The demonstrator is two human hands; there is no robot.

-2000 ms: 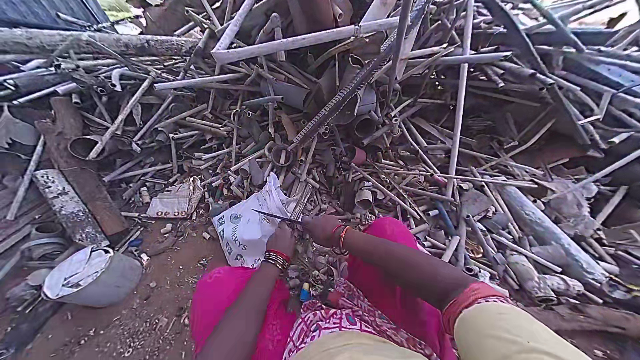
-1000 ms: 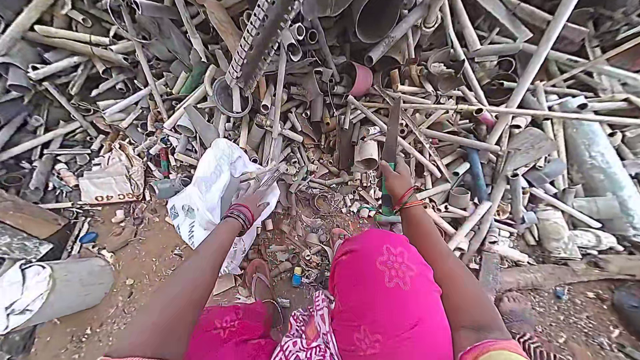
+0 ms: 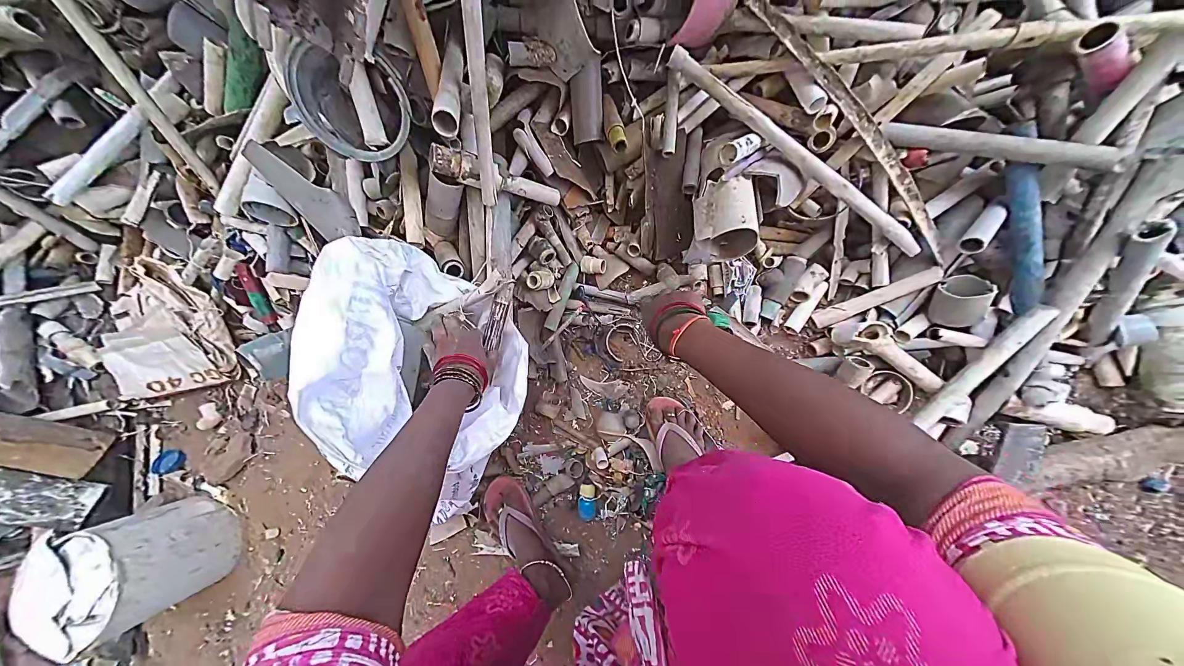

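My left hand (image 3: 453, 340) is over the mouth of a white woven sack (image 3: 347, 351), its fingers closed around thin pale strips or pipe pieces (image 3: 497, 319). To the right, my right hand (image 3: 673, 310) reaches down into the heap of scrap plastic pipes, its fingers at a short pale piece (image 3: 659, 289). A green object (image 3: 720, 317) shows beside that wrist; it may be the handle of the bladed tool seen earlier. The blade cannot be made out clearly, and my right fingers are partly hidden. A wide cut pipe (image 3: 733, 217) lies just beyond.
Long pipes (image 3: 795, 153) cross the heap ahead. A large grey pipe or container (image 3: 171, 560) lies at lower left, near a printed torn sheet (image 3: 166, 356). My sandalled feet (image 3: 527, 532) stand on bare soil by a small blue bottle (image 3: 587, 502). A blue pipe (image 3: 1024, 222) is at right.
My right hand held a green-handled blade upright one second ago; now it is lower among the pipe pieces. My left hand remains at the sack. The view has tilted down and come closer.
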